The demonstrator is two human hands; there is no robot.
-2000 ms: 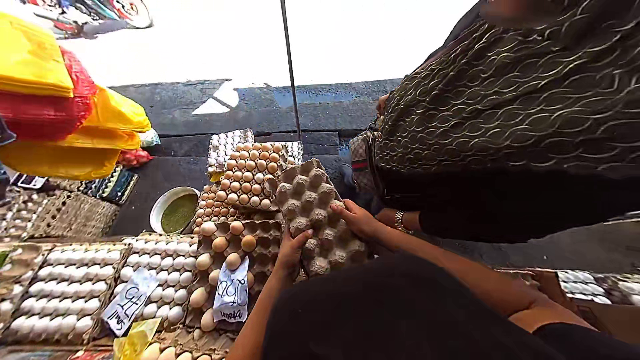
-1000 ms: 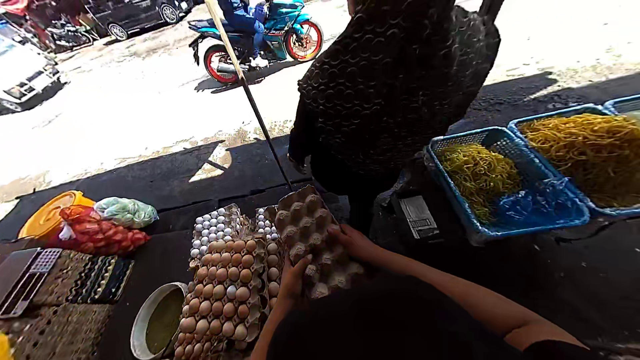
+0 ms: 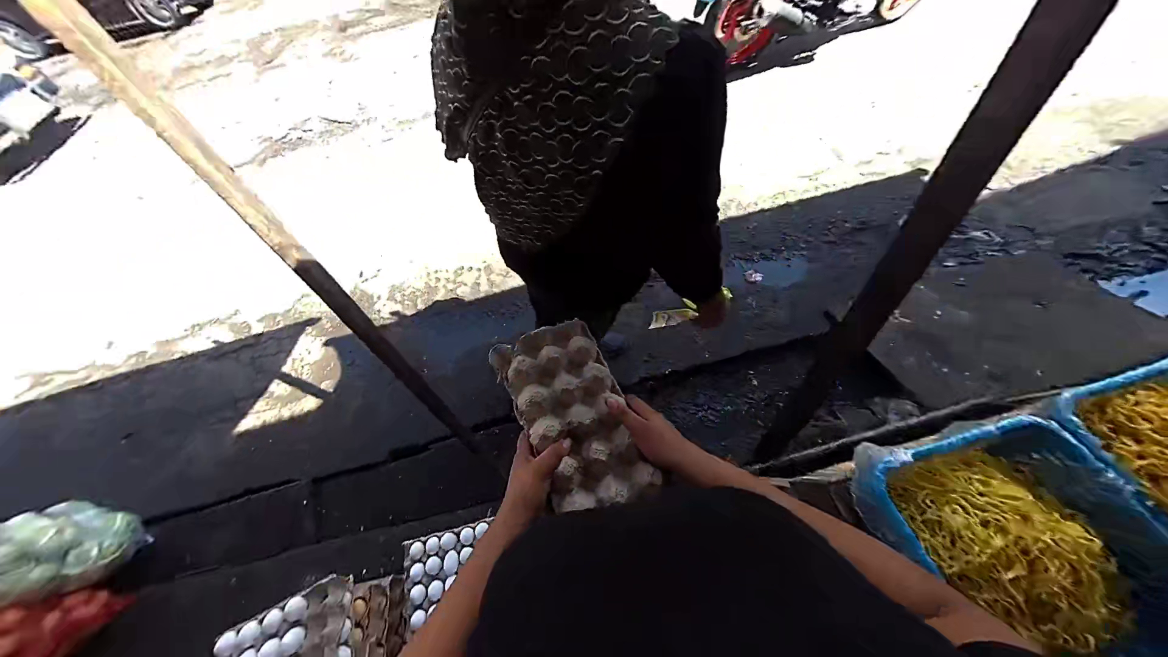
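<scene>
A grey-brown molded pulp egg carton (image 3: 570, 411) is between my hands, tilted, its bumpy face toward me. My left hand (image 3: 532, 474) grips its lower left edge, thumb on top. My right hand (image 3: 650, 436) grips its right edge with the fingers over the bumps. Whether eggs lie inside or beneath it cannot be seen. Below my left forearm are a tray of white eggs (image 3: 433, 568) and a partly filled pulp tray (image 3: 319, 607) with white eggs.
A person in dark patterned clothing (image 3: 566, 119) stands just ahead, a hand near yellow-green paper or wrapping. Poles rise at left (image 3: 338, 301) and right (image 3: 931, 219). Blue baskets of yellow noodles (image 3: 995, 538) stand at right; bagged produce (image 3: 68, 547) lies at left.
The view has swung toward the street. The person in patterned clothing, close at the right two seconds ago, now stands ahead with their back to me. The egg carton stays in both my hands.
</scene>
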